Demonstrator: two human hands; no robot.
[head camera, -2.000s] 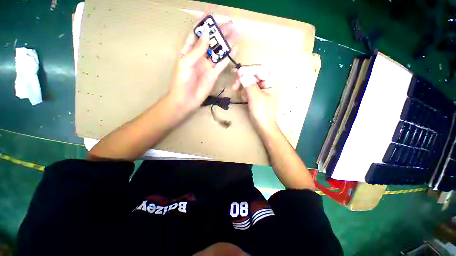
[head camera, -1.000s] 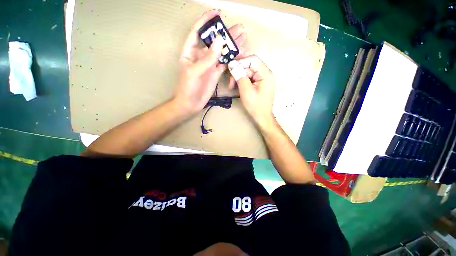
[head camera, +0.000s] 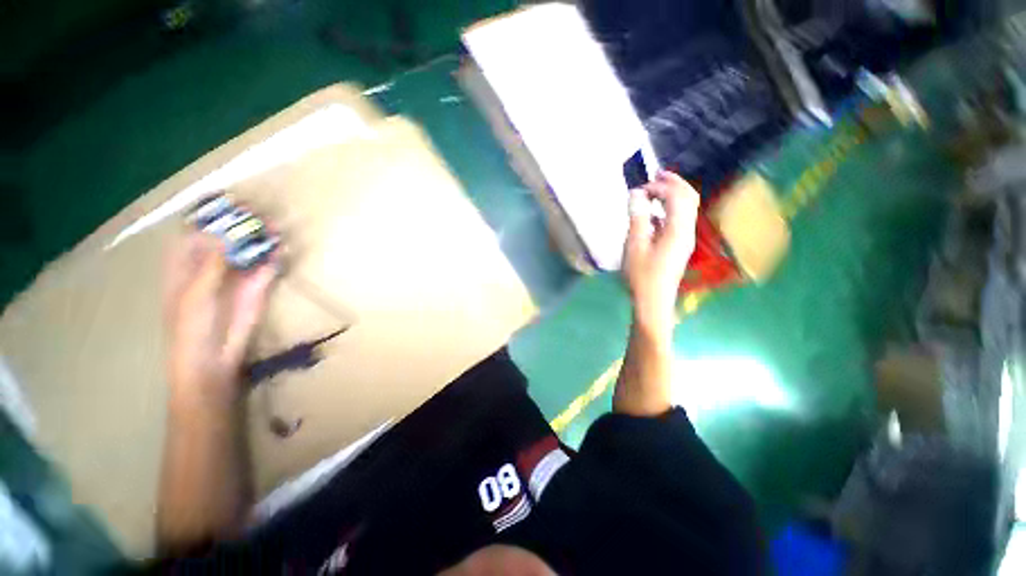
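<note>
My left hand (head camera: 219, 298) holds the adapter housing with its circuit board (head camera: 236, 233) over the cardboard sheet (head camera: 394, 214); both are blurred. The tied cord bundle (head camera: 295, 358) lies on the cardboard beside my left hand. My right hand (head camera: 658, 231) is out at the parts trays (head camera: 563, 101), its fingertips pinching a small black case cover (head camera: 636, 169) above the white area of the tray.
Rows of black pieces (head camera: 714, 96) stand in the trays beyond my right hand. A red stool part (head camera: 709, 261) and a tan box-like piece (head camera: 754, 225) are below the trays. The green bench (head camera: 450, 135) shows between cardboard and trays.
The view has turned to the right. My right hand has left the housing and reached the trays, where it has taken hold of a black cover. My left hand still holds the housing.
</note>
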